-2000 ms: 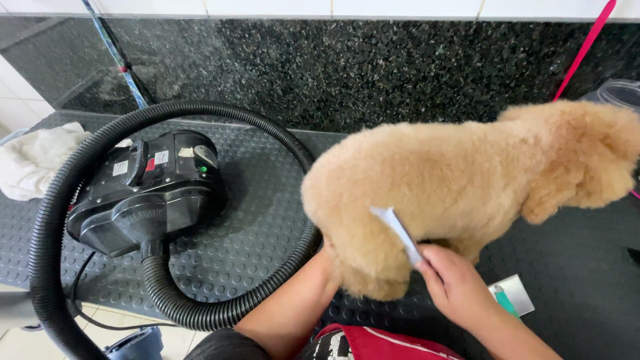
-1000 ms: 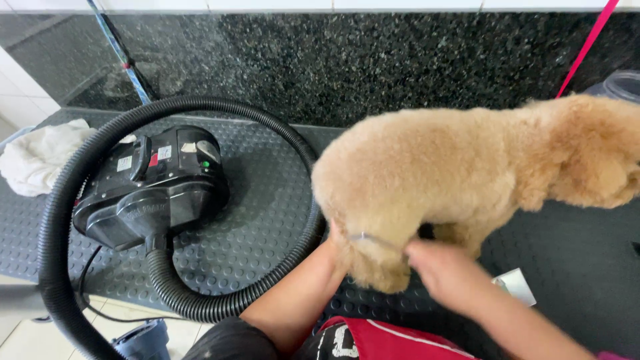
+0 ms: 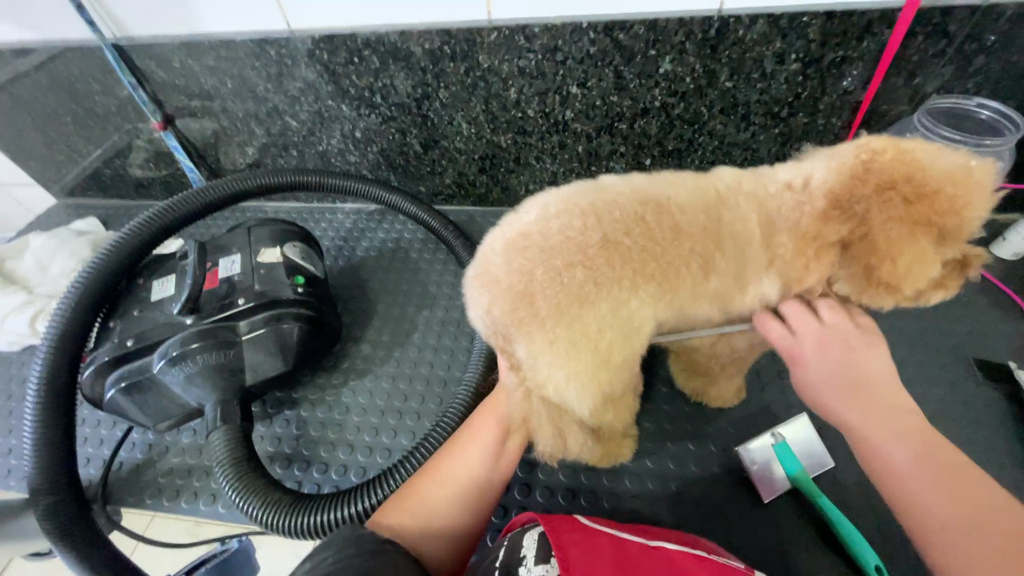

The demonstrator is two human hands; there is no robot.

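Observation:
A dog with curly apricot fur (image 3: 640,248) stands on a black studded rubber mat, its head to the right. My right hand (image 3: 824,344) is at its chest, just behind the front legs, closed on a thin metal grooming comb (image 3: 704,333) that lies along the belly; part of the comb is hidden by my fingers. My left hand (image 3: 512,384) reaches behind the dog's hind leg; its fingers are hidden by the fur. A slicker brush with a green handle (image 3: 832,512) lies on the mat below my right hand.
On the left stands a black pet dryer (image 3: 216,320) with its ribbed hose (image 3: 400,196) looped around it. A white towel (image 3: 40,272) lies at the far left. A clear plastic jar (image 3: 968,128) is behind the dog's head. A pink lead (image 3: 884,68) and a blue lead (image 3: 140,92) hang down.
My right hand has moved with the comb from the hind legs forward to the dog's chest and belly. The green-handled brush shows more fully. My left hand remains by the hind leg.

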